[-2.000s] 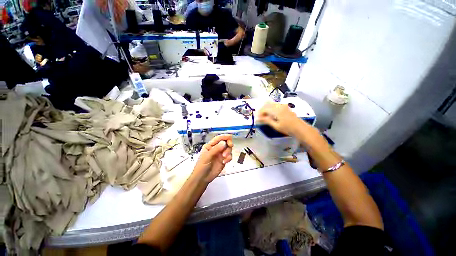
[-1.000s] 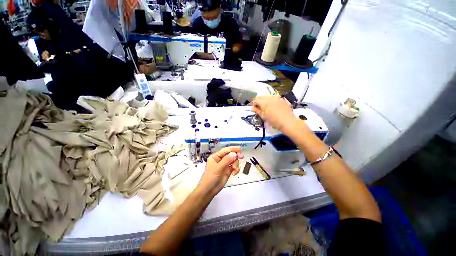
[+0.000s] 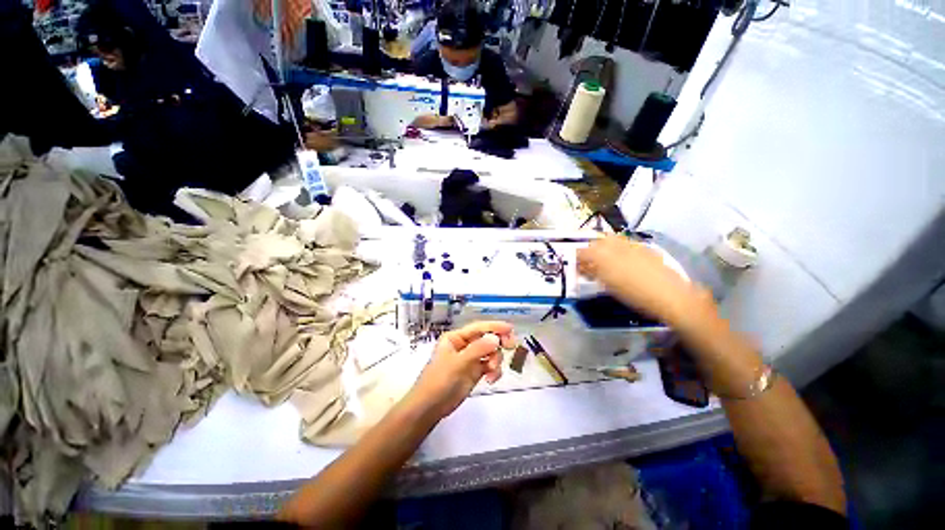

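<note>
The white sewing machine (image 3: 487,280) with a blue stripe lies across the table in front of me. My left hand (image 3: 471,357) is in front of the needle area (image 3: 427,311), thumb and fingers curled together; no thread can be made out between them. My right hand (image 3: 611,264) is blurred over the right part of the machine's top, fingertips pointing left; whether it holds anything cannot be seen. A large heap of beige cloth (image 3: 197,300) lies left of the machine. Snips (image 3: 547,359) and a small brown piece (image 3: 518,359) lie right of my left hand.
A thin tool with a tan handle (image 3: 622,372) and a black phone-like object (image 3: 682,377) lie at the right. Cream (image 3: 582,112) and dark (image 3: 651,119) thread cones stand behind. A masked person (image 3: 466,78) sits opposite. Blue crate material (image 3: 699,487) shows below the table edge.
The view has shifted, showing the black phone-like object at the right. My right hand has moved from beside the thread guide rightward along the machine's top. My left hand keeps its curled pose.
</note>
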